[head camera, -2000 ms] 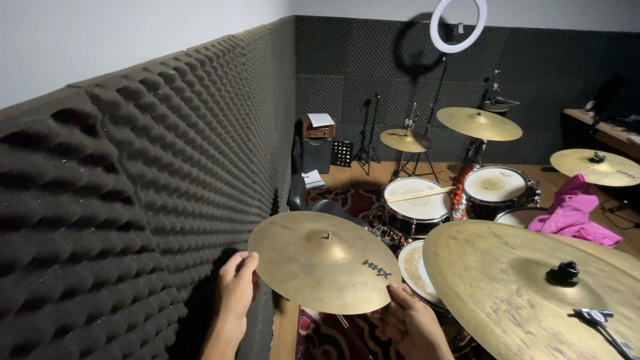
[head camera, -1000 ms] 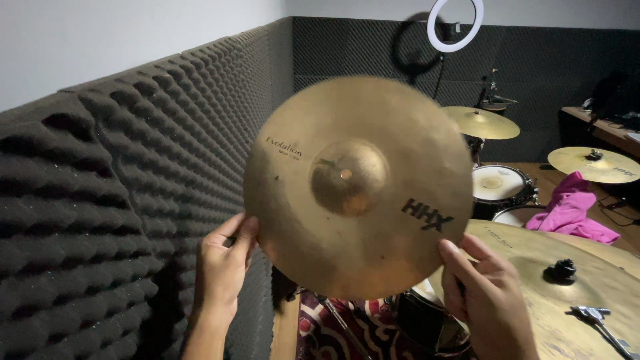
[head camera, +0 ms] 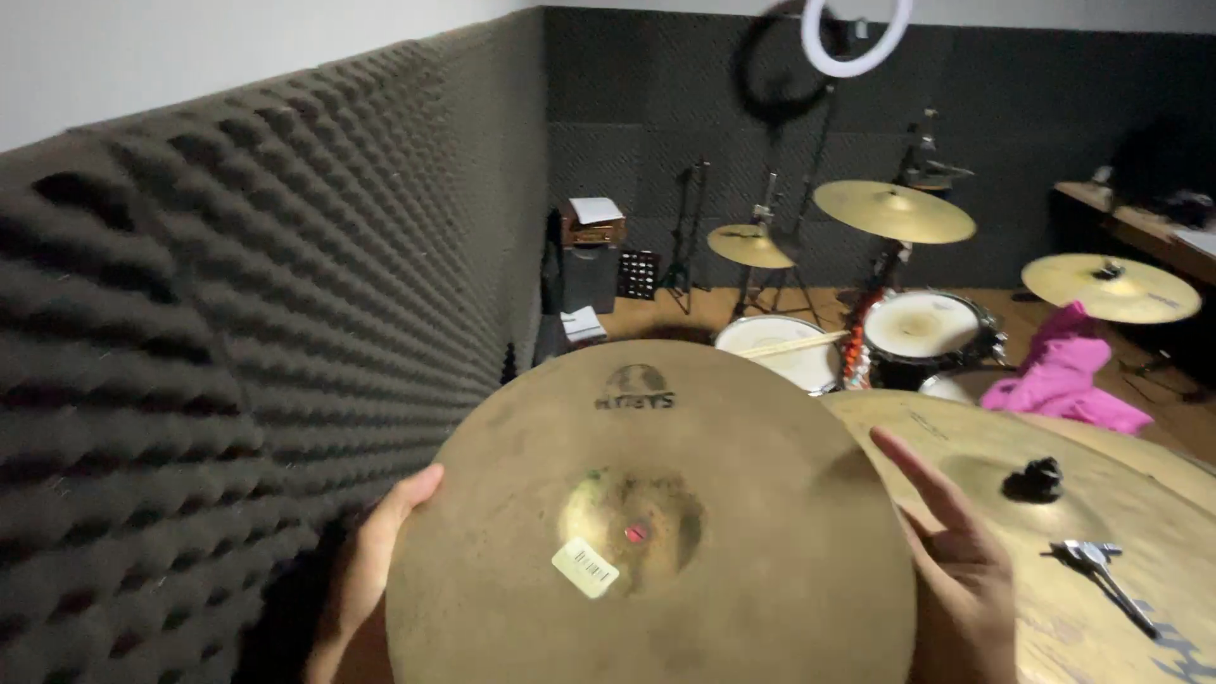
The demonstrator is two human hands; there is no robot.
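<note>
A bronze-coloured Sabian cymbal (head camera: pixel 760 532) fills the lower middle of the view, its underside towards me, with a hollow bell, a centre hole and a small barcode sticker. My left hand (head camera: pixel 385 551) grips its left rim, thumb at the edge. On the right rim rests my right hand (head camera: pixel 959 560), its palm side against the edge and a finger stretched upward; some fingers are hidden. Just beyond that hand is a large mounted cymbal (head camera: pixel 978 465) with a black wing nut or cap (head camera: pixel 1034 480) at its centre and a metal drum key-like T-shaped part (head camera: pixel 1102 575) lying on it.
Dark acoustic foam (head camera: pixel 313 285) covers the wall close on my left. Ahead stand a snare drum (head camera: pixel 774 356) with drumsticks, a tom (head camera: pixel 921 326) and several mounted cymbals (head camera: pixel 893 211). A pink cloth (head camera: pixel 1069 375) hangs at the right. A ring light (head camera: pixel 855 38) is at the back.
The cymbal has been turned over: its HHX-marked face was towards me earlier, and its underside shows now. It has moved lower in view since one second ago. Both hands are still at its rim.
</note>
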